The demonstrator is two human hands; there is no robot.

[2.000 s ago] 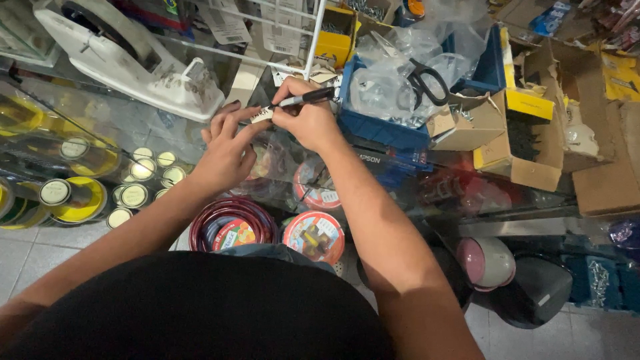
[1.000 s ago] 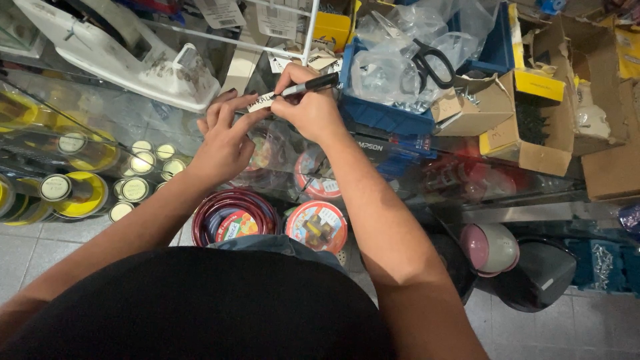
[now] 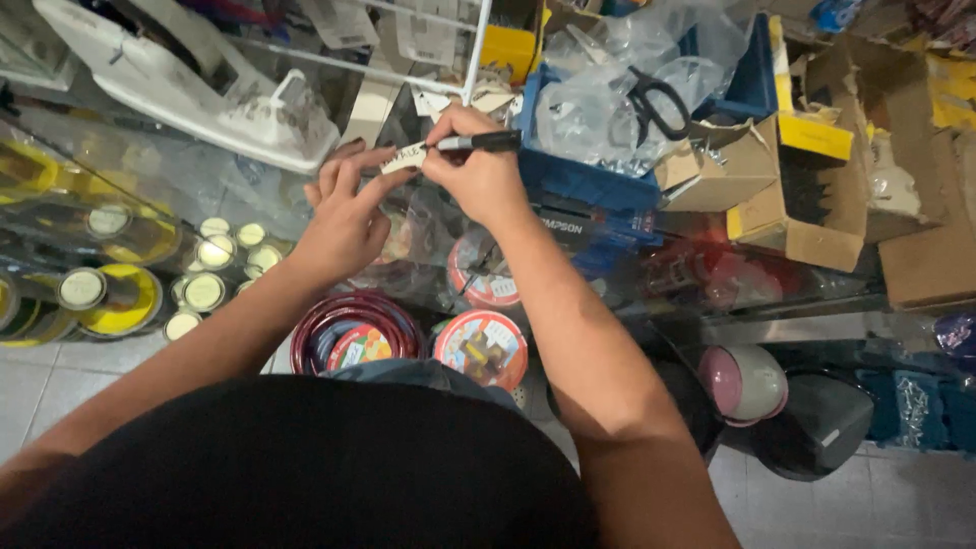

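My right hand point(image 3: 476, 168) grips a black-and-grey marker pen point(image 3: 480, 142), its tip on a small strip of pale card point(image 3: 404, 158) that bears handwriting. The fingers of my left hand point(image 3: 347, 202) rest on the left end of that strip and press it on the glass counter; whether they also pinch it I cannot tell. To the right of the pen, black-handled scissors point(image 3: 659, 103) lie on clear plastic bags in a blue bin point(image 3: 591, 179).
A dirty white machine point(image 3: 229, 99) stands at the upper left, beside a white wire rack point(image 3: 476, 53). Open cardboard boxes point(image 3: 823, 221) with hardware are at the right. Below the glass are cans point(image 3: 114, 301), a coiled red hose point(image 3: 305, 335) and round red-rimmed packs point(image 3: 484, 347).
Both hands stay at the strip, and more of its writing shows between the fingers now. The marker remains in my right hand.
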